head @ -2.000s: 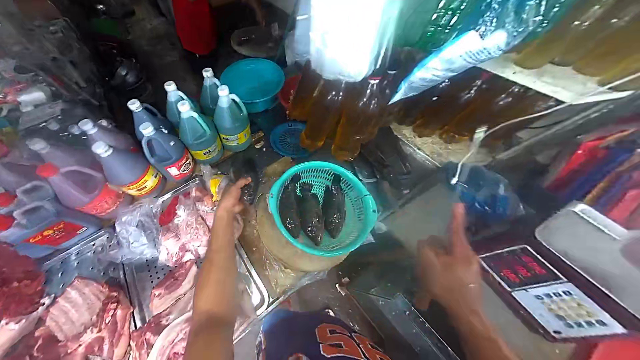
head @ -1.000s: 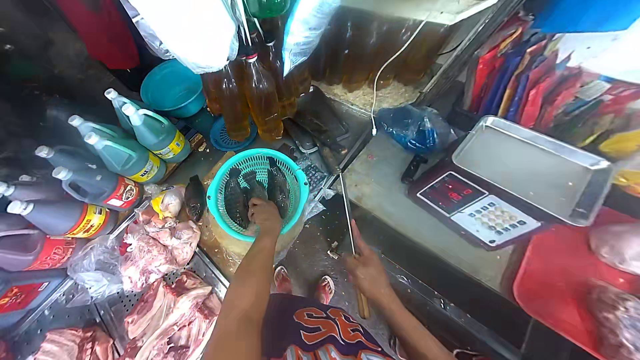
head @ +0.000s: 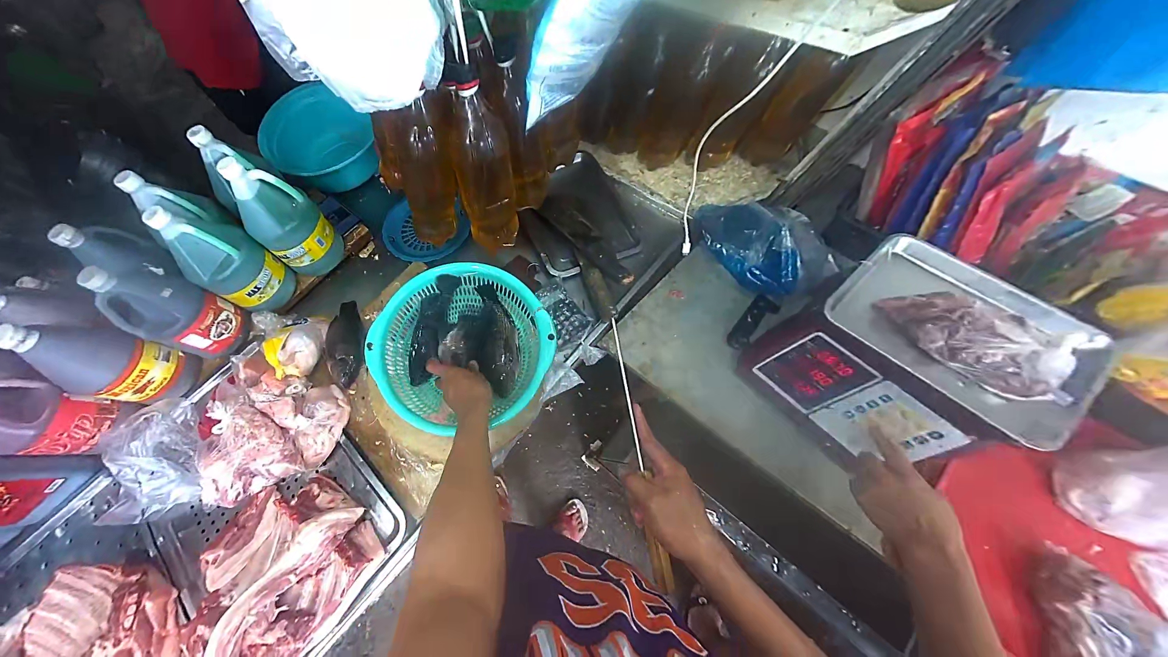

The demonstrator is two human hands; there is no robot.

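Note:
A turquoise plastic basket point(head: 379, 315) stands on a round wooden block, with several dark whole fish point(head: 497, 342) inside. My left hand point(head: 465, 391) reaches into it, fingers closed around the lower end of the middle fish. Another dark fish point(head: 345, 345) lies outside, just left of the basket. Right of the basket, my right hand point(head: 662, 497) grips a long thin tool point(head: 625, 383) with a wooden handle; its narrow metal part points away, index finger stretched along it. Seen edge-on, it may be a knife.
A co-worker's hand point(head: 903, 497) is at the keys of a digital scale point(head: 853, 397); bagged meat point(head: 967, 338) lies on its metal tray point(head: 1077, 401). Left are raw meat point(head: 283, 566) and large bottles point(head: 283, 228). Beyond the basket stand oil-coloured bottles point(head: 484, 164) and cleavers point(head: 593, 214).
My left hand has gone from beside the basket into it. The bagged meat now lies on the scale tray, which was bare one second ago, and the co-worker's hand has come into view.

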